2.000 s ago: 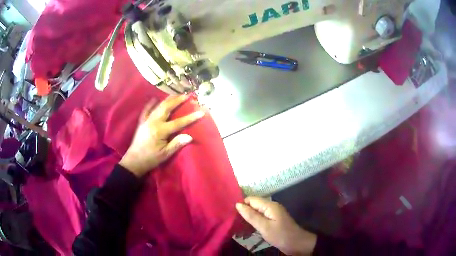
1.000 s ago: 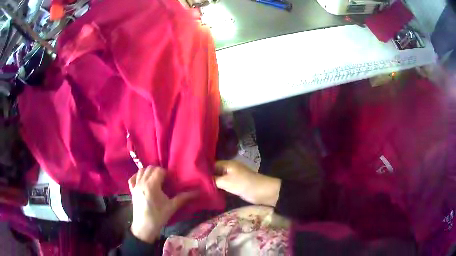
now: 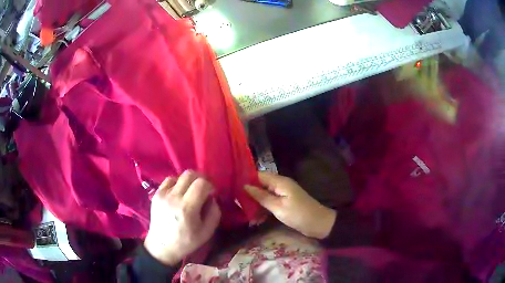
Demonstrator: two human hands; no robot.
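Observation:
The crimson cloth garment (image 3: 127,121) hangs from the needle area at the top down over the table's front edge to the lap. Its right edge looks orange-red in the lamp light. My left hand (image 3: 183,215) is closed on the cloth near its lower end, with the fingers curled. My right hand (image 3: 293,204) pinches the cloth's lower right edge between thumb and fingers. The presser foot area (image 3: 185,6) is cut off by the top edge. Small white lettering shows on the cloth beside my left hand.
The white table edge (image 3: 343,61) with printed scale marks runs to the right. Blue snips (image 3: 271,2) lie on the grey bed (image 3: 243,25). A dark red scrap (image 3: 401,11) lies by metal parts. Crimson printed garments (image 3: 398,204) heap at the right. Clutter stands upper left.
The view has tilted down since the first frame. My left hand has left the needle area and holds the cloth near the lap. My right hand has stayed at the cloth's edge.

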